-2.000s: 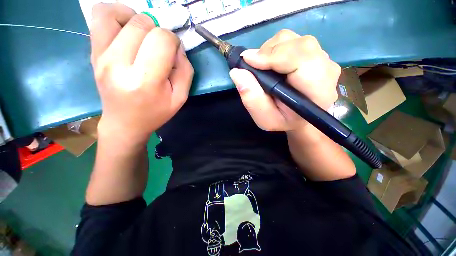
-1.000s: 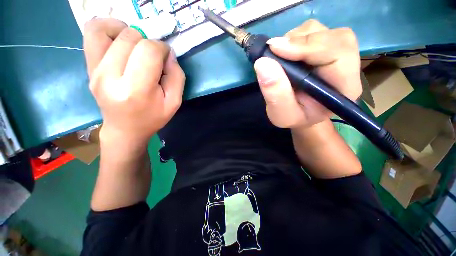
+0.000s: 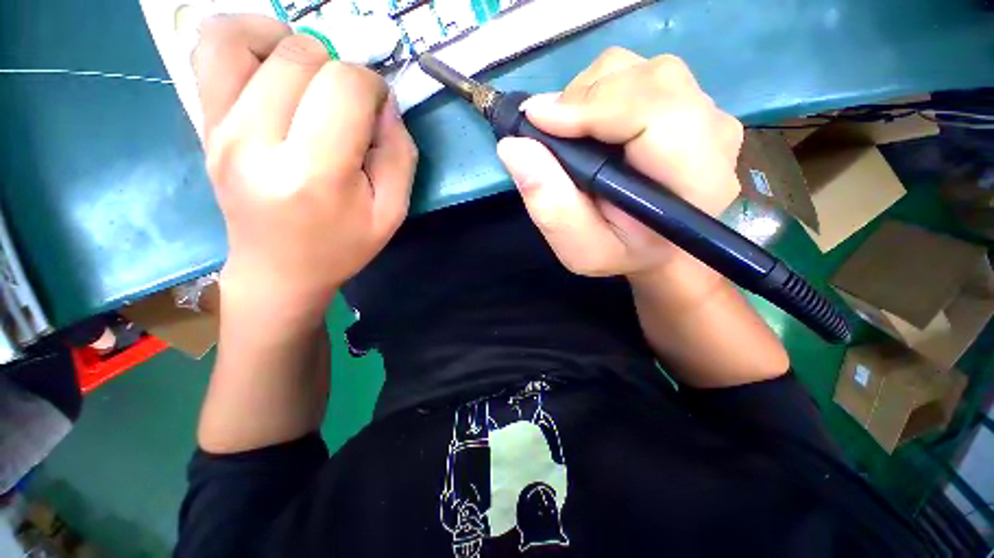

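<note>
My right hand (image 3: 638,164) holds the black soldering iron (image 3: 665,213). Its metal tip points up and left and sits by the near edge of the panel, beside my left fist. My left hand (image 3: 305,164) is closed on the solder wire (image 3: 87,74), a thin pale strand running off to the left edge. A green band shows at its fingers. The PCB panel (image 3: 436,20), green-edged with small silvery units, is cut off by the top edge. It lies on the white tray (image 3: 523,41). My left hand hides part of the tray and panel.
The dark green-blue bench top (image 3: 828,55) bends across the frame. Open cardboard boxes (image 3: 850,191) stand on the green floor at the right. A red plastic stool (image 3: 120,360) and part of a dark-clothed person are at the left edge. Cables show at the upper right.
Over the last second, the iron and my right hand have moved left and slightly down, bringing the tip beside my left fist. Two seconds ago the tip was also there. The left hand has shifted slightly.
</note>
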